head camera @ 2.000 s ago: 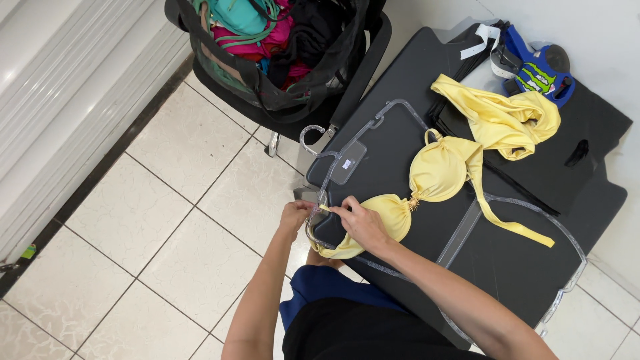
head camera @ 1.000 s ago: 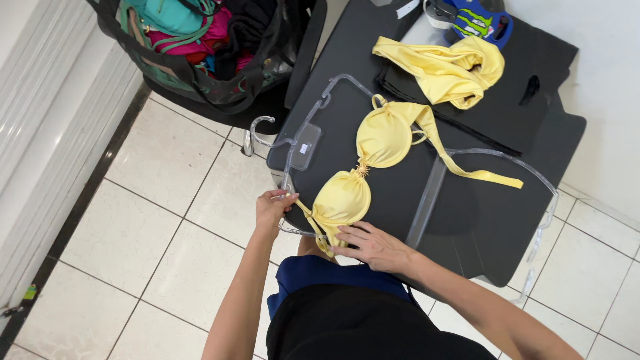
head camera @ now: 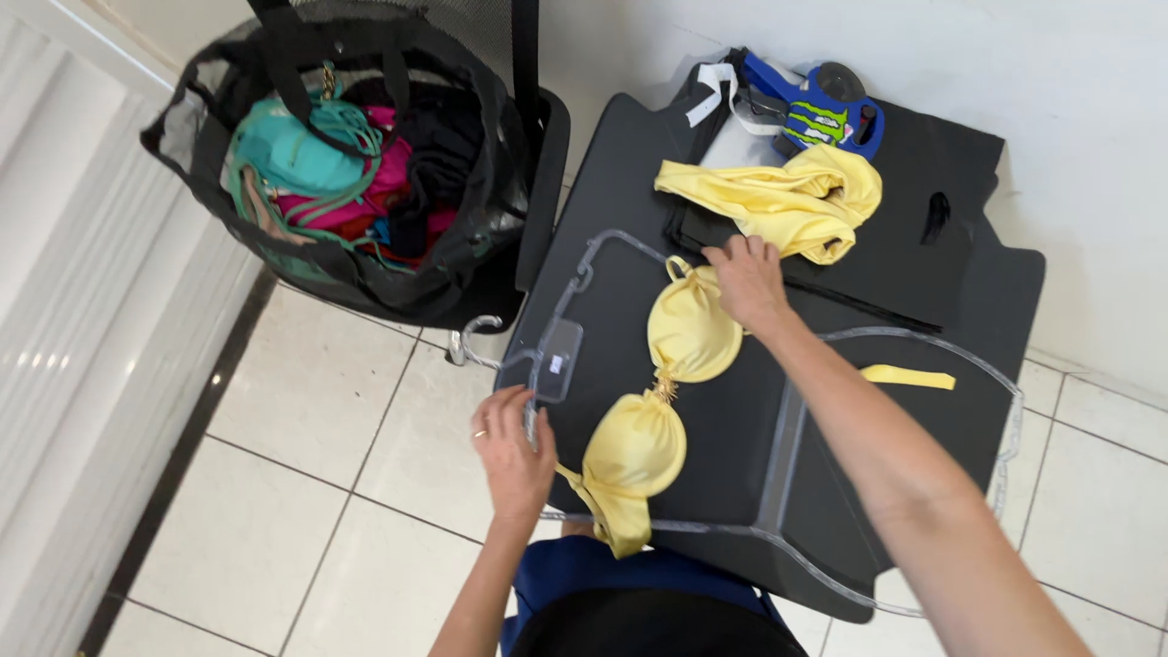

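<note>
A yellow bikini top (head camera: 694,330) with ruffled cups lies over a large clear plastic hanger (head camera: 782,456) on a black tabletop (head camera: 721,438). My left hand (head camera: 514,447), wearing a ring, grips the hanger's frame just below its hook. Near the upper cup, my right hand (head camera: 748,278) has its fingers bent at the cup's outer end; whether they pinch the fabric or strap is unclear. The forearm hides part of the top's band, whose tip shows beyond it. Yellow bikini bottoms (head camera: 803,205) lie just above my right hand.
A black bag (head camera: 319,274) full of colourful swimwear sits on a chair (head camera: 547,164) at upper left. A blue tape dispenser or tag gun (head camera: 826,114) lies at the table's far end, beside black flat sheets (head camera: 903,237). A wall borders the far side.
My right hand has moved from the lower cup up to the upper cup. My left hand has shifted from the strap end along the hanger toward its hook.
</note>
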